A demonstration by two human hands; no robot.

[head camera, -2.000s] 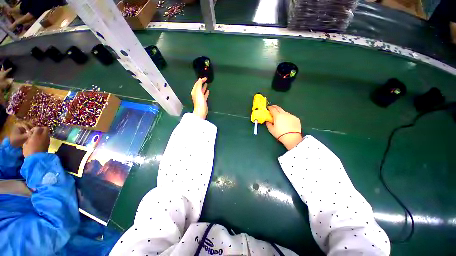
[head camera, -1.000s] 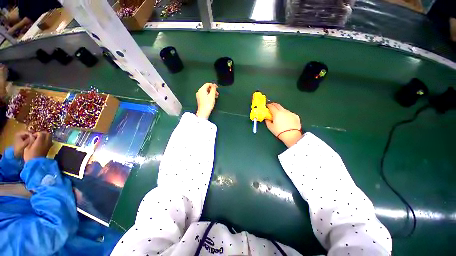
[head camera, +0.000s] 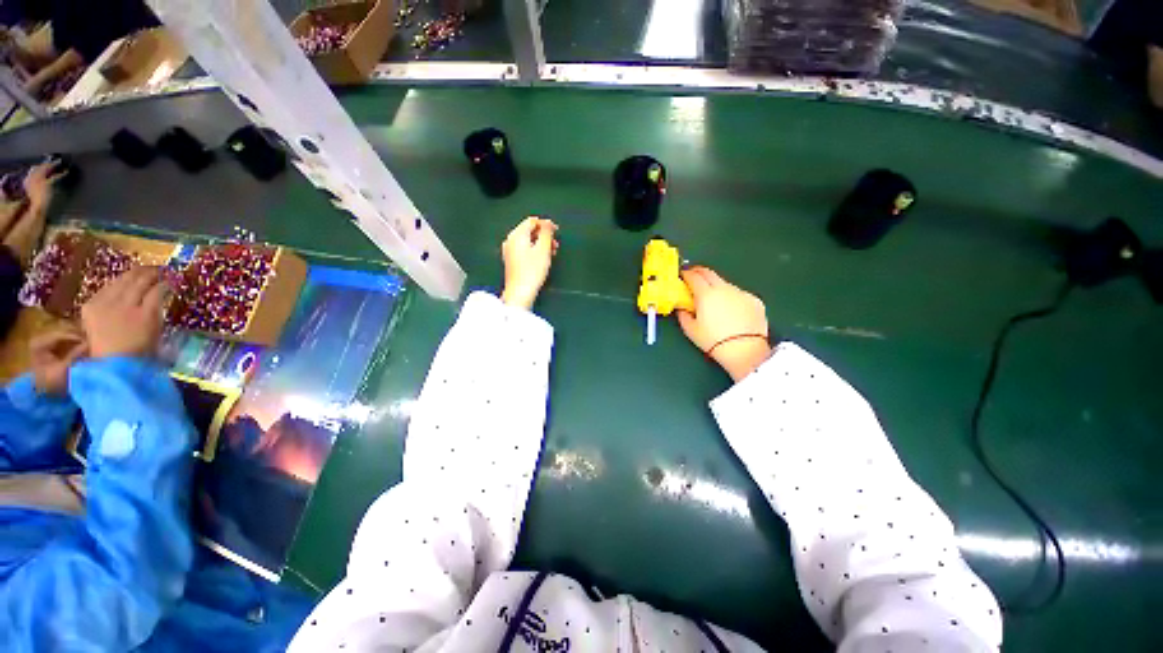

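My right hand (head camera: 724,316) holds the yellow hot glue gun (head camera: 662,278) by its grip, with the whitish glue stick (head camera: 652,325) showing at the end towards me. My left hand (head camera: 527,259) is above the green surface with its fingers curled; whether something small is between the fingertips cannot be told. It touches no housing. Beyond my hands, black housings stand or lie in a row on the belt: one (head camera: 491,162) beyond my left hand, one (head camera: 639,193) beyond the gun, and one (head camera: 872,208) tilted to the right. Small coloured spots show on them.
A white perforated post (head camera: 325,140) slants at the left. A co-worker's blue sleeve (head camera: 134,459), cardboard trays (head camera: 279,293) of small parts and a printed mat (head camera: 313,370) are at the left. A black cord (head camera: 980,421) curves over the right side. Another housing (head camera: 1103,251) is at the far right.
The housings have moved to the right along the belt. My left hand has drawn back from beside a housing and its fingers have curled. The co-worker's hand has moved to the parts trays.
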